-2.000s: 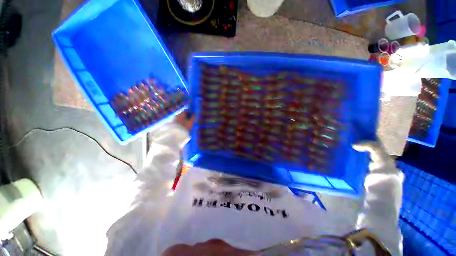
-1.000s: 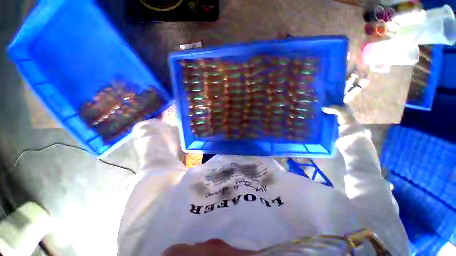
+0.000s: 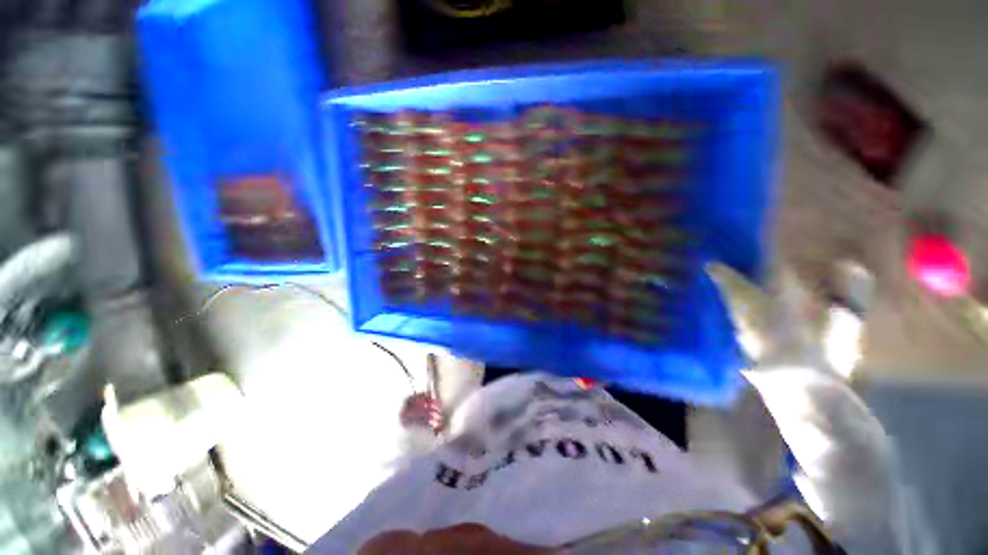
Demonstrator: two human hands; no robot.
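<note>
The main blue tray (image 3: pixel 553 363) is in front of me, slightly turned. Overlapping rows of glossy amber-brown pieces with green shine, likely soft lures (image 3: pixel 509 217), fill most of it; its right end is bare. My right hand (image 3: pixel 764 320), in an off-white glove, is blurred at the tray's lower right corner, with a digit over the rim. My left hand cannot be made out. A second blue tray (image 3: pixel 238 98) stands at the left, its edge against or near the main tray, with darker pieces (image 3: pixel 269 217) at its near end.
A black hot plate (image 3: pixel 520 24) is cut off at the top edge. A dark red packet (image 3: pixel 870 119) and a pink ball or cap (image 3: pixel 938 266) lie on the bench at the right. A blurred pale object (image 3: pixel 92 434) and a thin cable are at the lower left.
The view has shifted and blurred. The main tray has tilted, its right end now nearer me. The left hand, earlier by the main tray's left side, no longer shows. The right hand stays at the right end.
</note>
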